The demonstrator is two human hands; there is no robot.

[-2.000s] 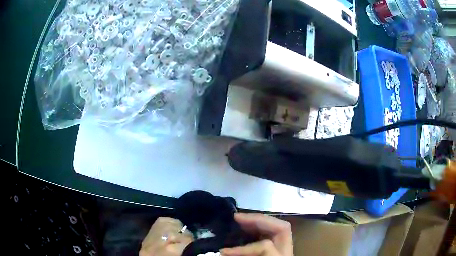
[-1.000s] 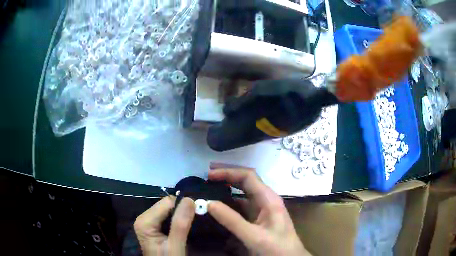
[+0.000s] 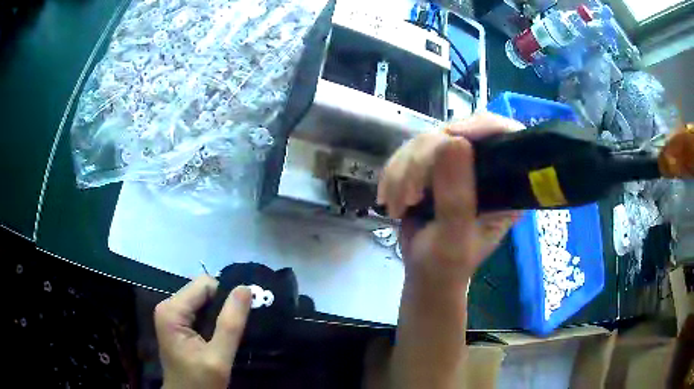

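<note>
My left hand (image 3: 199, 327) holds a round black housing (image 3: 262, 323) at the bench's front edge, with the thumb beside a small white retainer (image 3: 261, 296) lying on it. A thin lead wire (image 3: 204, 268) sticks out at the housing's upper left. My right hand (image 3: 449, 197) is closed around the front part of the black electric screwdriver (image 3: 544, 171), which has a yellow label. The screwdriver's tip is hidden by my fingers, close to the feeder's pickup block (image 3: 354, 169).
The screw feeder (image 3: 380, 110) stands behind the white board (image 3: 171, 237). A bag of white parts (image 3: 190, 91) lies left of it. The blue tray (image 3: 533, 304) with white pieces is on the right. Bottles (image 3: 544, 38) stand at the back right, and a carton (image 3: 525, 357) is below.
My right hand has left the housing and taken hold of the screwdriver, which was hanging free. The left hand still holds the housing, with the white retainer on it.
</note>
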